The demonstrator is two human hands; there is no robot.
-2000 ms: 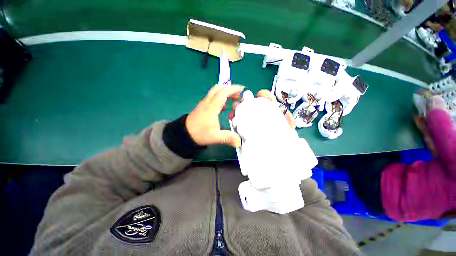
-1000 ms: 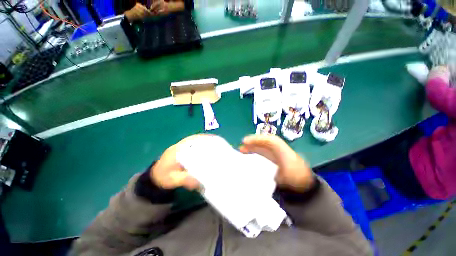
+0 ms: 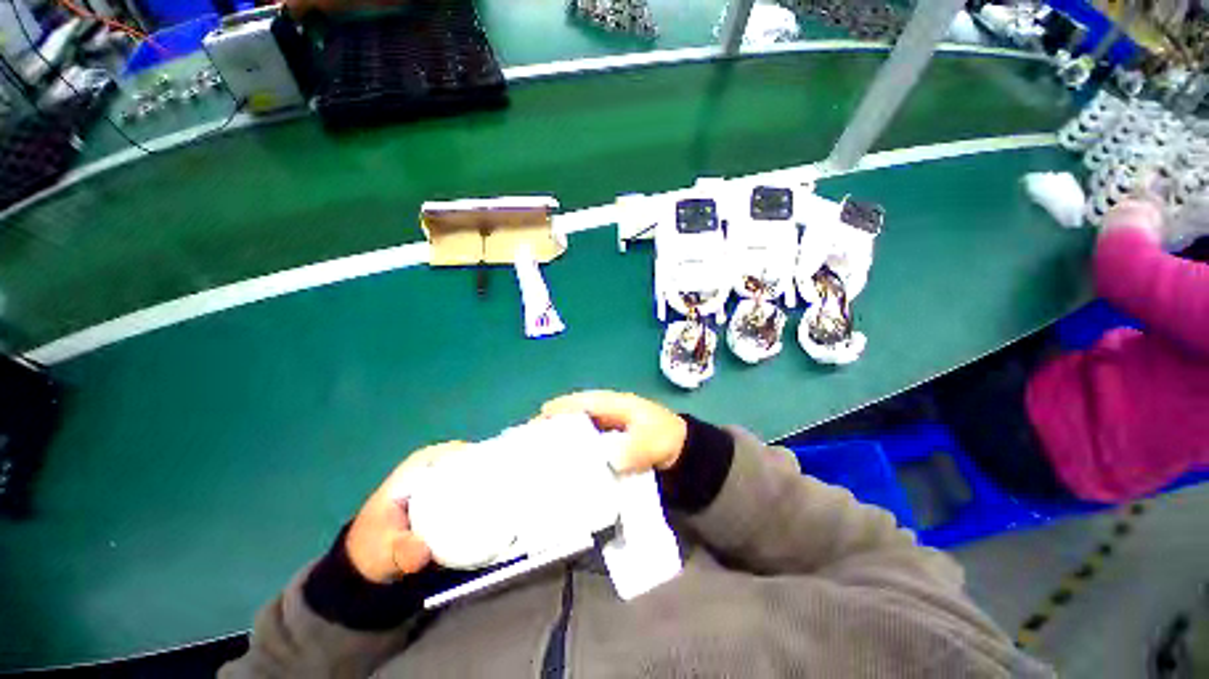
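A white security camera [image 3: 524,488] is held low in front of my body, lying nearly sideways. My left hand [image 3: 387,528] grips its rounded left end. My right hand [image 3: 634,427] holds its upper right side. An angular white mounting bracket [image 3: 642,541] sticks out at the lower right, and a thin white antenna [image 3: 511,573] runs along the lower edge. The camera is overexposed, so its surface detail is hard to see. The fingers beneath it are hidden.
Three open camera housings [image 3: 766,252] stand to the right, with wired end covers [image 3: 757,332] in front. An adhesive tube [image 3: 537,299] leans on an open carton [image 3: 491,239]; a small black part [image 3: 483,280] is beside it. A person in a pink sleeve [image 3: 1151,285] works at the right.
The camera has turned towards horizontal and moved left and down with both hands around it. The view has shifted, showing more of the far bench than two seconds ago.
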